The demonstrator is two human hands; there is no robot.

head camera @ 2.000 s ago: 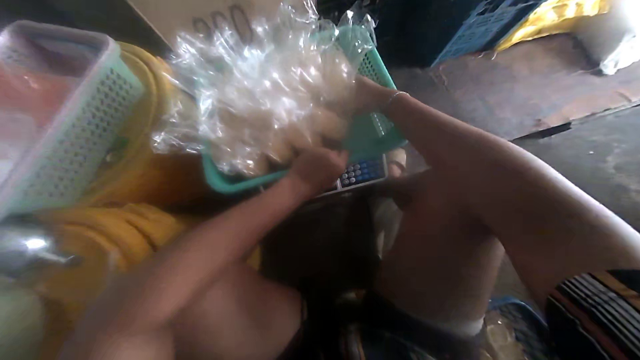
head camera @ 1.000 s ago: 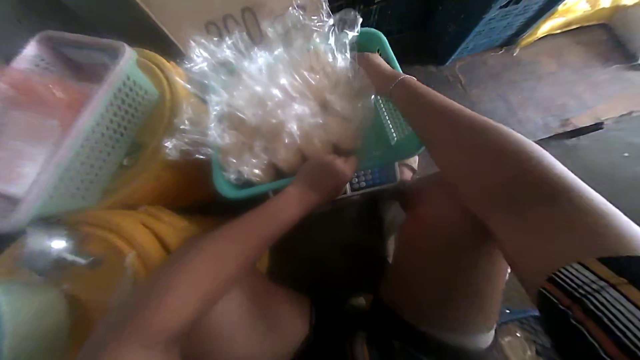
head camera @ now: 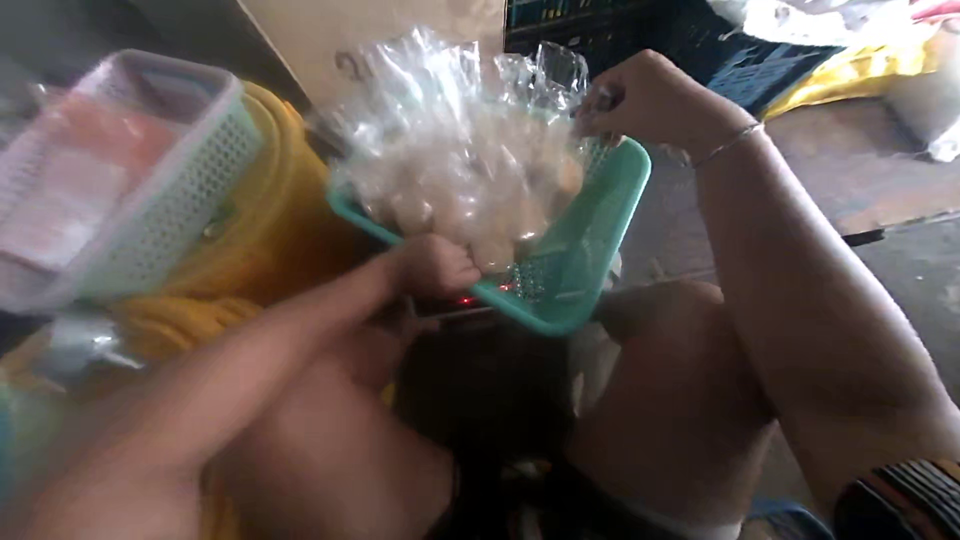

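Note:
Clear plastic bags of round, light-brown pieces [head camera: 465, 180] lie heaped in a green plastic basket [head camera: 626, 202]. My left hand [head camera: 439, 266] is closed at the basket's near rim, against the lower edge of the bags; whether it grips rim or plastic is not plain. At the far right side of the heap, my right hand [head camera: 637, 97] has its fingers bent together at the edge of a bag, pinching the plastic. Under the basket shows part of a digital scale [head camera: 465, 301] with red lit figures.
A pale perforated basket [head camera: 187, 187] with reddish and white packs stands on a yellow tub [head camera: 277, 187] at left. Behind the bags is a cardboard box [head camera: 390, 22]. Blue crates [head camera: 780, 67] and a yellow sack [head camera: 855, 71] stand at the back right.
My right hand has come up from behind the bags and is now at their upper right edge. The basket sits tilted differently, and the scale's keypad, seen before, is now covered.

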